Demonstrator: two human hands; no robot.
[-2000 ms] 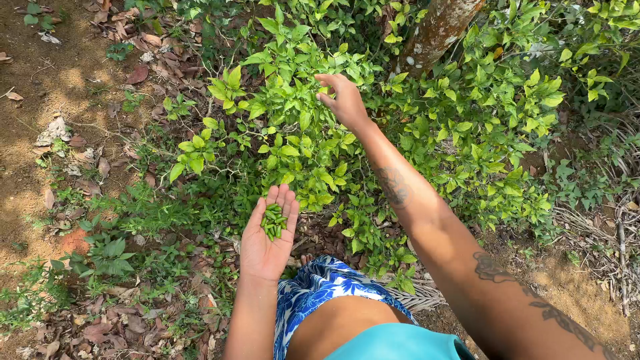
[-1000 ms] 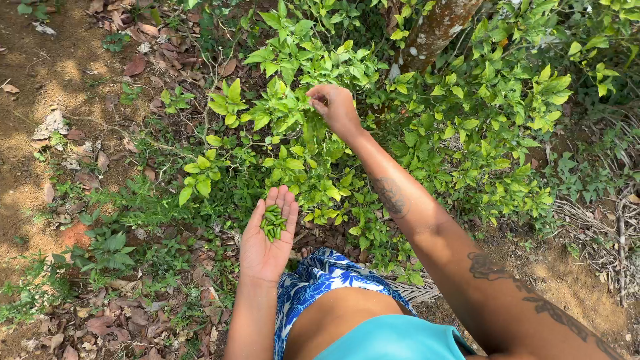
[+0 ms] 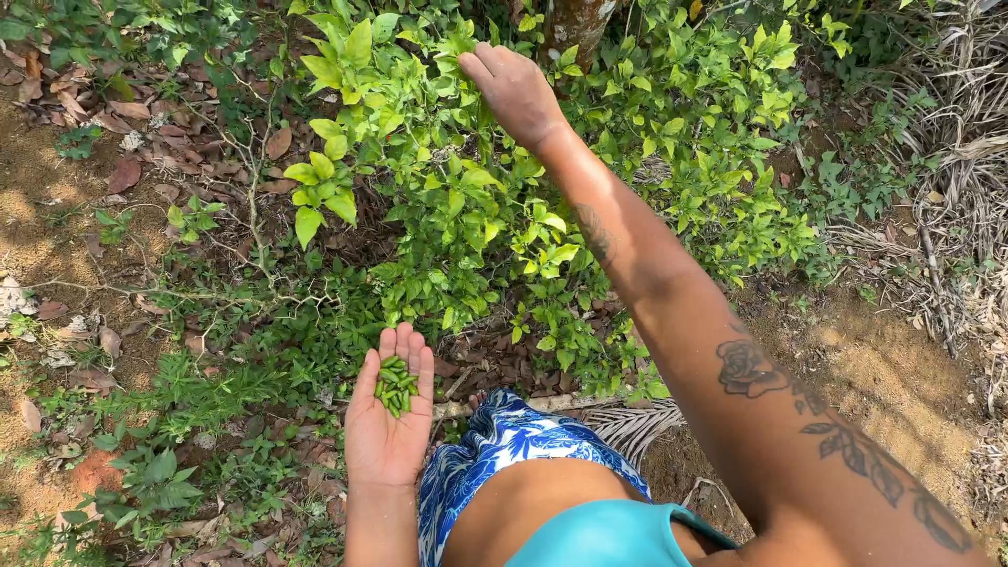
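Note:
Palm up, my left hand [image 3: 391, 425] cups several small green chili peppers [image 3: 396, 386] on its palm and fingers. My right hand [image 3: 512, 88] reaches into the upper part of a leafy green bush [image 3: 465, 205], its back toward the camera. Its fingertips are curled down among the top leaves, so whether they grip a pepper, a stem or a leaf is hidden. The bush stands ahead of me, beyond the left hand, with bright yellow-green leaves.
A tree trunk [image 3: 579, 31] rises behind the bush. Thin bare branches [image 3: 253, 189] stick out at the left over dry leaf litter. Dried palm fronds [image 3: 957, 157] lie at the right, and bare soil [image 3: 890, 378] shows below them.
My right hand has shifted to another part of the bush, farther up in the view. My left hand stays cupped around the peppers. The view has moved somewhat.

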